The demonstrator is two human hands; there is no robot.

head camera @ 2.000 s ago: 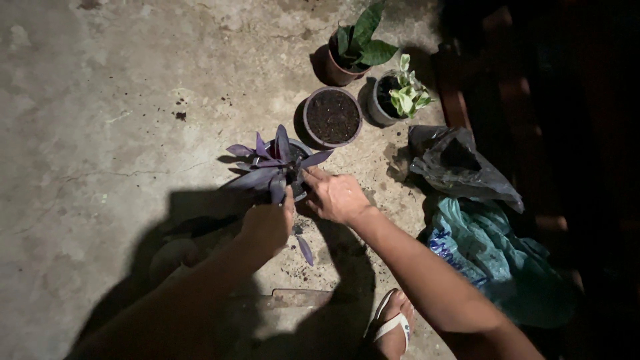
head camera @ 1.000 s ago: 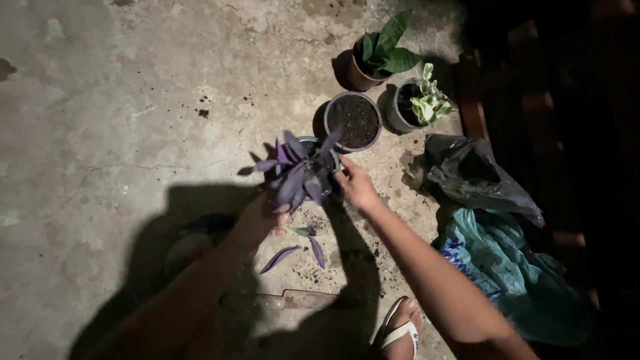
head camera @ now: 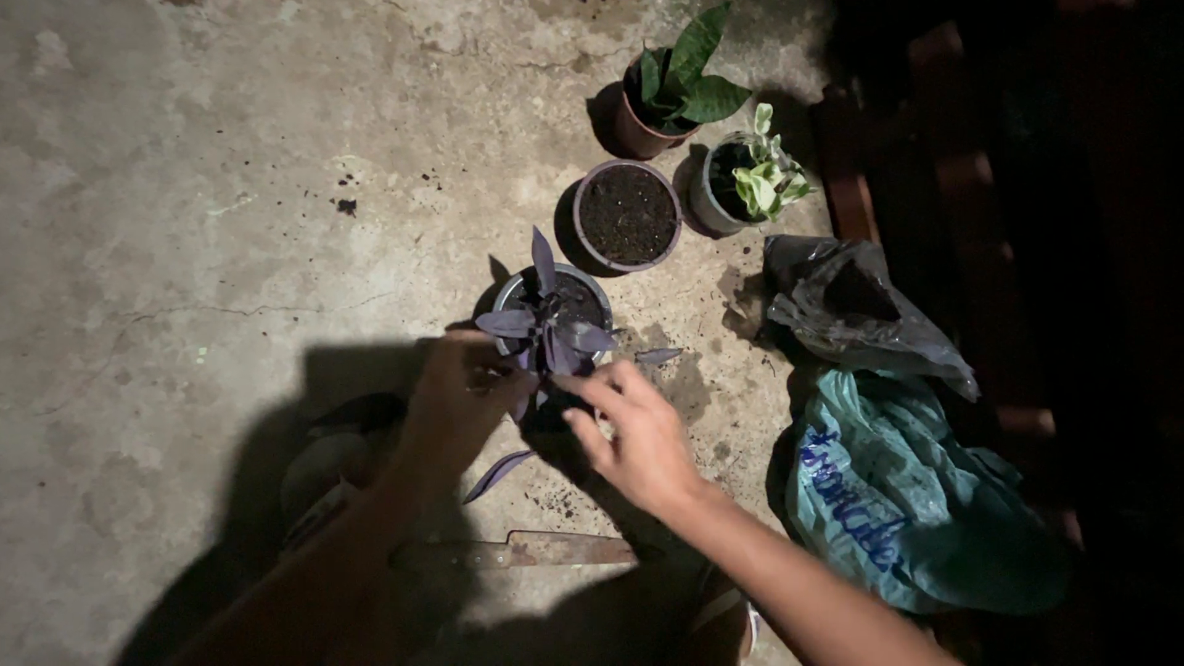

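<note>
A purple-leaved plant point(head camera: 550, 328) grows in a round pot point(head camera: 599, 289) of dark soil on the concrete floor. My left hand point(head camera: 462, 393) is at the pot's lower left, in shadow, its fingertips by the lower leaves. From the lower right my right hand point(head camera: 638, 435) reaches in with fingers spread, the index fingertip close to the stems; whether it touches them is unclear. One loose purple leaf point(head camera: 498, 475) lies below the pot and another point(head camera: 659, 355) to its right. A pot filled with soil point(head camera: 629, 215) stands just above and right.
Beyond stand a brown pot point(head camera: 638, 134) with a green-leaved plant and a pale pot point(head camera: 710, 199) with a variegated one. At right lie a dark plastic bag point(head camera: 832, 314) and a teal plastic bag point(head camera: 906, 499) bearing writing. A rusty knife point(head camera: 564, 548) lies below my hands.
My right hand has left the pot's right side and moved to the plant's lower stems. A loose leaf now lies right of the pot, where none showed earlier.
</note>
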